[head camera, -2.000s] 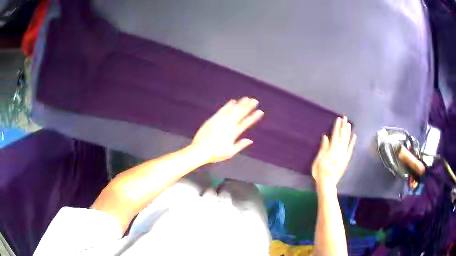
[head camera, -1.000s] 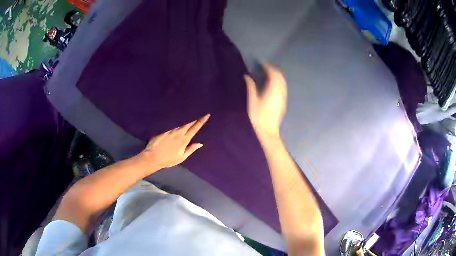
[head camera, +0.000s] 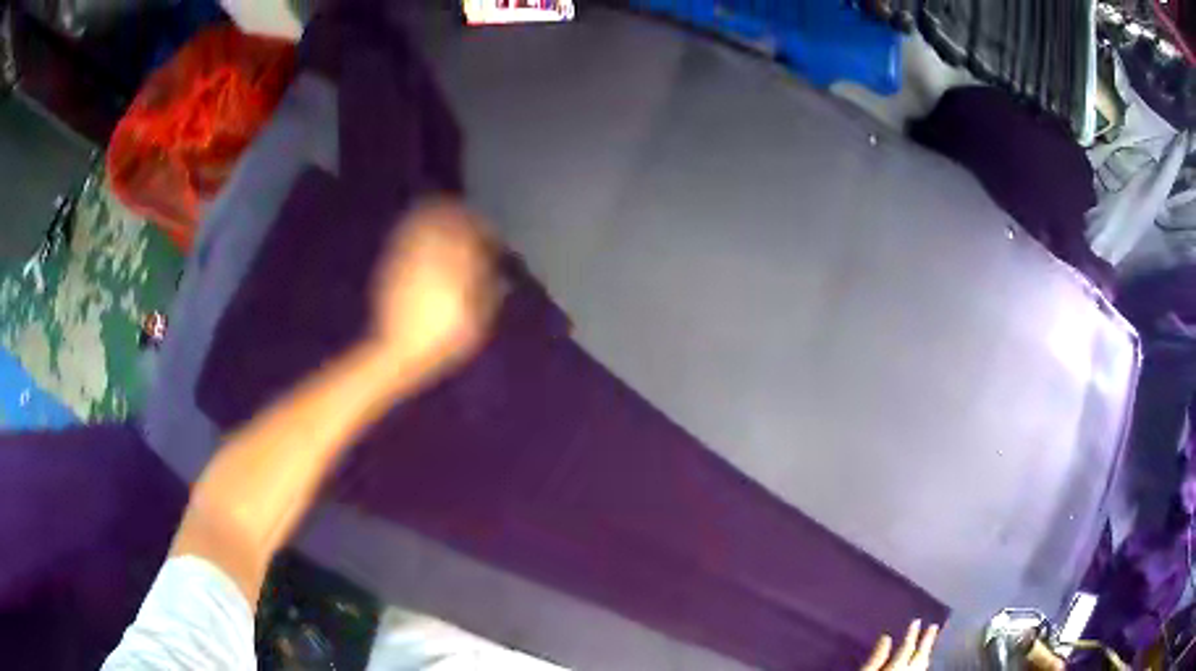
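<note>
Dark purple trousers (head camera: 630, 485) lie across the grey cloth-covered table (head camera: 787, 302), from the upper left to the lower right. The narrow end is near the lower right, and the wider part is bunched at the upper left. My left hand (head camera: 436, 282) is blurred over the upper part of the trousers; whether it grips the cloth cannot be told. My right hand (head camera: 905, 650) is cut off by the bottom edge; only its fingers show, on the narrow end of the cloth.
An iron (head camera: 1016, 640) is parked at the table's lower right corner. A red-orange bundle (head camera: 197, 131) is beyond the left edge. A blue crate (head camera: 787, 37) and a dark heap (head camera: 1016, 164) lie past the far edge. Purple cloth (head camera: 85, 537) hangs at the lower left.
My left hand has moved up the cloth. My right hand has moved from the middle to the narrow end at the lower right. The wide part of the trousers is narrower and more bunched.
</note>
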